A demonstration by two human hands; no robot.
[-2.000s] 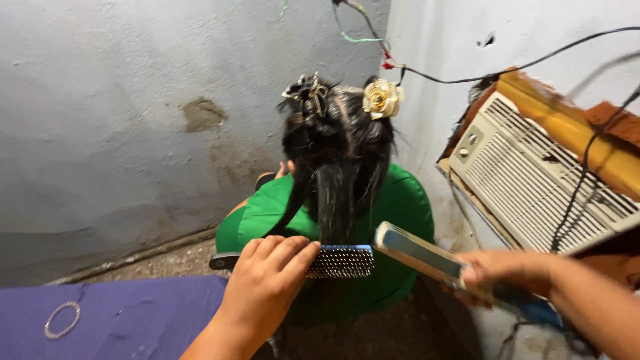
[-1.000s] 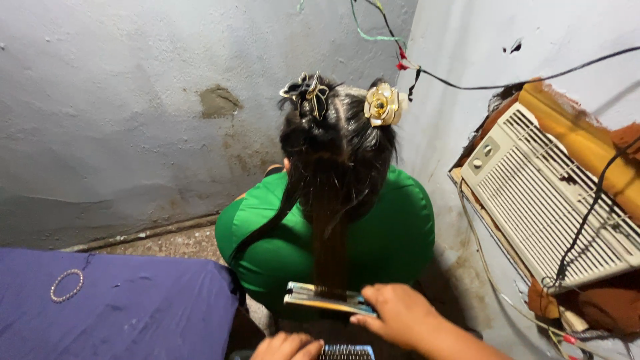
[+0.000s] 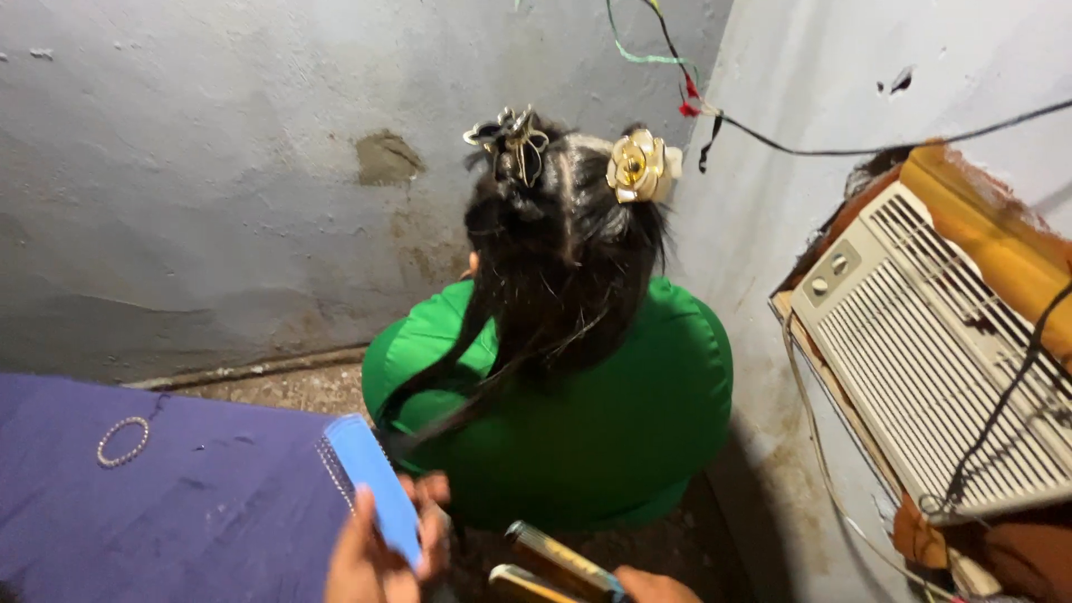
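A person sits facing away, with long dark hair [image 3: 553, 310] hanging down over a green chair back [image 3: 620, 427]. A black butterfly-shaped hair clip [image 3: 515, 146] is on the left side of the head, a cream and gold flower hair clip [image 3: 638, 166] on the right. At the lower middle, my left hand [image 3: 385, 536] holds a hairbrush with a blue back [image 3: 373, 486], its bristles turned to the left, just below a loose lock of hair. My right hand [image 3: 657, 584], partly cut off by the bottom edge, holds a flat iron [image 3: 561, 561] whose two arms are apart, with no hair between them.
A purple cloth-covered surface [image 3: 167, 519] at the lower left bears a beaded bracelet [image 3: 123, 442]. A window air conditioner [image 3: 938, 352] is set in the right wall. A black cable [image 3: 821, 152] and thin wires hang near the wall corner, and another cable runs down beside the air conditioner.
The flat iron was around the hanging hair one second ago; now it is lower and off the hair. The brush has come up on the left, blue back showing. Some hair now sweeps to the left.
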